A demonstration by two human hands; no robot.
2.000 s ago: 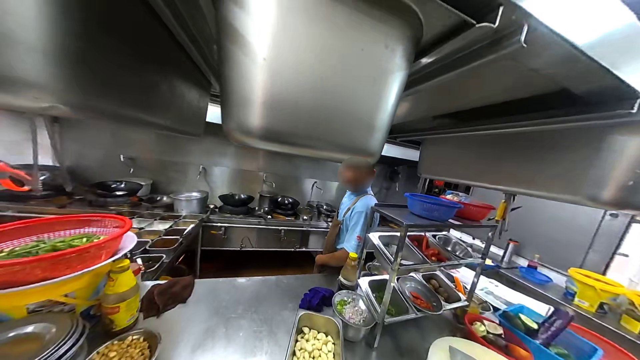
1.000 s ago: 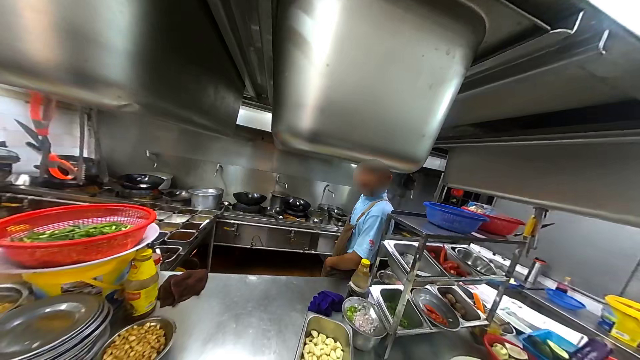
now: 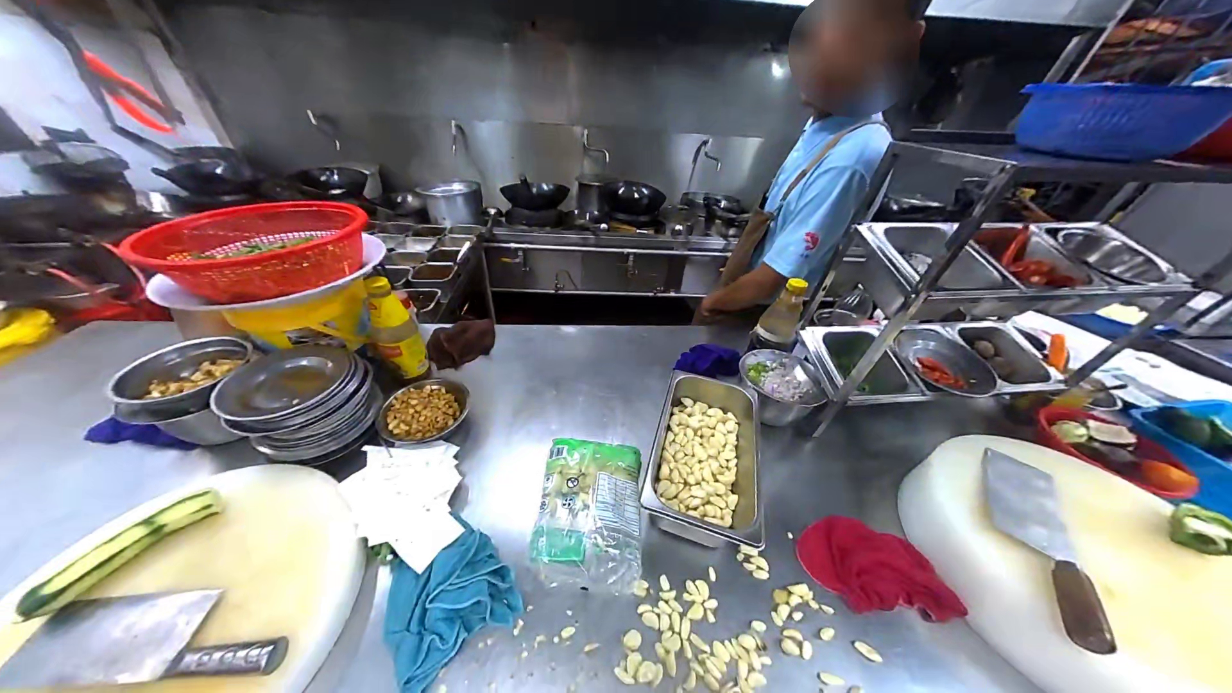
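Neither of my hands shows in the head view. A steel tray of peeled garlic cloves [image 3: 700,462] stands on the steel counter, with loose cloves [image 3: 688,626] scattered below it. Left of the tray lies a green and clear plastic packet [image 3: 587,505]. On the left round cutting board [image 3: 289,539] are a cleaver [image 3: 125,635] and a cut piece of cucumber or similar vegetable [image 3: 115,553]. The right board [image 3: 934,500] bears a cleaver with a brown handle [image 3: 1083,606]. A teal cloth [image 3: 452,597] and a red cloth [image 3: 876,568] lie between the boards.
Steel plates [image 3: 298,390], a bowl of brown pieces [image 3: 422,412], a yellow bottle [image 3: 396,327] and a red basket [image 3: 250,252] stand left. A metal rack [image 3: 962,212] with food trays rises at right. A person in blue [image 3: 823,183] stands beyond the counter, near woks [image 3: 630,197].
The view has swung down toward the counter, bringing both cutting boards, the cleavers, the cloths and the loose garlic into sight.
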